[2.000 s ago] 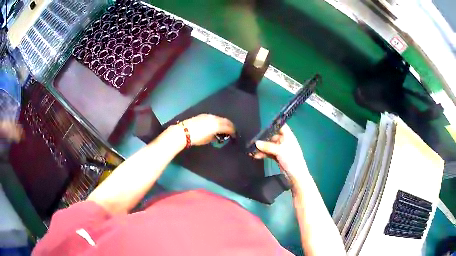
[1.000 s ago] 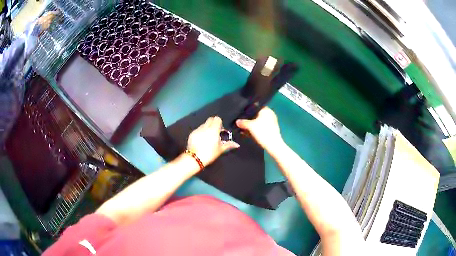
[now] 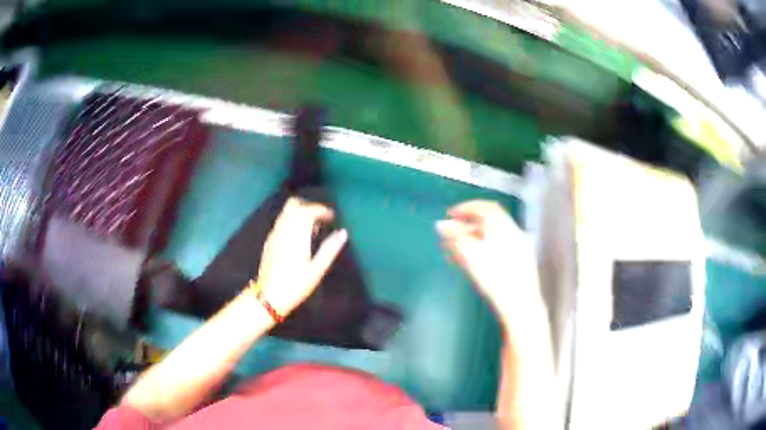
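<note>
The view is blurred. The black three-armed fixture (image 3: 252, 260) lies on the teal mat. A dark bar (image 3: 308, 143) at its far corner reaches over the pale edge strip; I cannot tell arm from corner block. My left hand (image 3: 290, 252) is over the fixture's middle, thumb and fingers around a small dark hub ring (image 3: 319, 235). My right hand (image 3: 491, 252) is above the mat right of the fixture, fingers slightly bent, with nothing visible in it. A stack of pale sheets (image 3: 588, 369) at the right carries a dark block of black arms (image 3: 652, 291).
A maroon tray of rings (image 3: 126, 159) is at the left, with a bare grey part (image 3: 92, 264). The green conveyor (image 3: 227, 71) runs beyond the edge strip (image 3: 420, 159). A pale overhead shelf (image 3: 672, 63) is at the upper right.
The view has turned right. My right hand has left the fixture and the black arm it held, and has moved toward the sheet stack. My left hand stays at the fixture's middle.
</note>
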